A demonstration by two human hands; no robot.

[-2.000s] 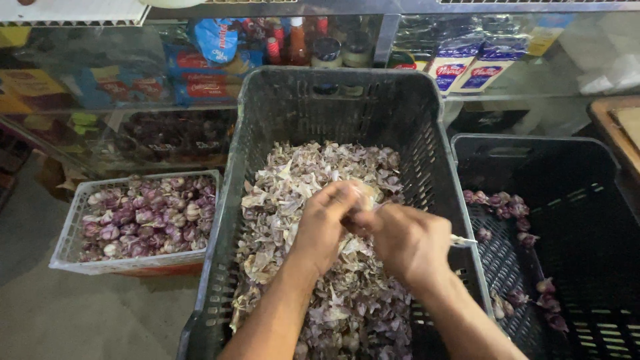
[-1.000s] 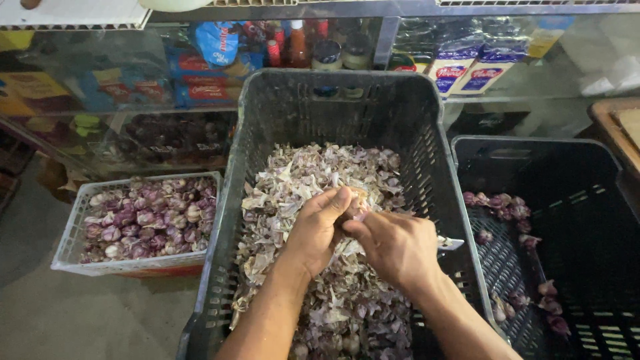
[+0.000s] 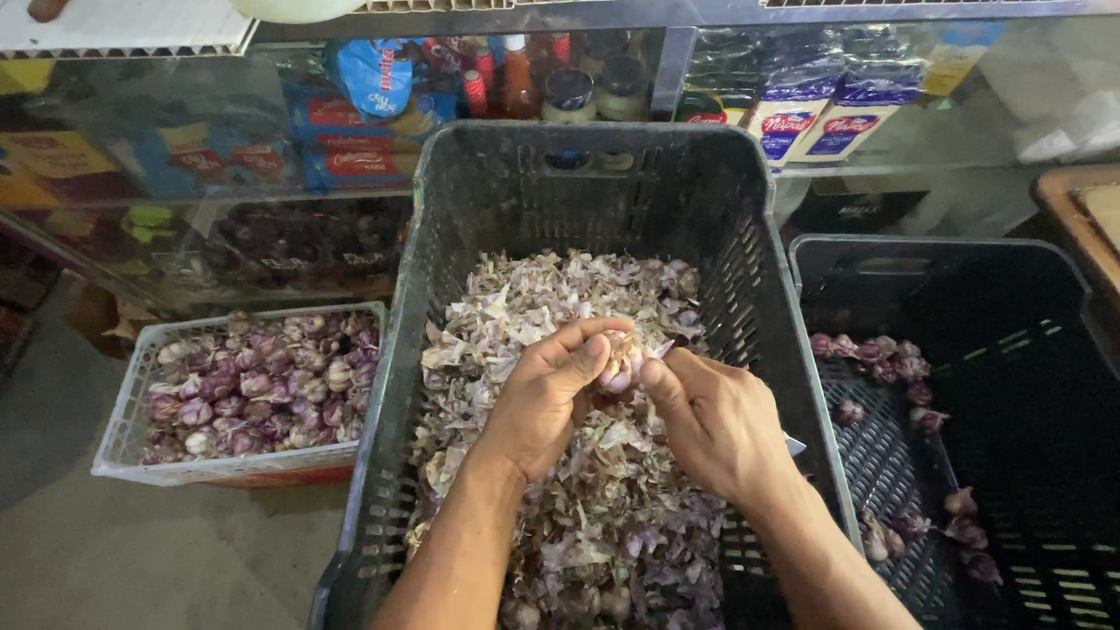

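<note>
A garlic bulb [image 3: 619, 372] with purplish skin is held in my left hand [image 3: 542, 398], between thumb and fingers, over the middle of a large black plastic crate [image 3: 591, 179]. My right hand [image 3: 722, 420] touches the bulb's right side, its thumb and forefinger pinching a piece of skin. From behind the right hand sticks out a pale, pointed tip [image 3: 794, 444], seemingly a knife blade; the rest is hidden by the palm. Below both hands lies a deep heap of loose garlic skins [image 3: 577, 289], with some bulbs near the bottom edge.
At the left stands a white plastic basket [image 3: 241, 468] full of purple garlic bulbs [image 3: 254, 385]. Another black crate [image 3: 936, 249] at the right holds scattered bulbs [image 3: 910, 525]. Behind them is a glass display case [image 3: 674, 74] with packets and jars. A wooden edge [image 3: 1072, 210] juts in at far right.
The hands stay over the heap with the garlic bulb. The right hand's fingers have shifted on the bulb, and the pale tip behind that hand shows less than one second ago.
</note>
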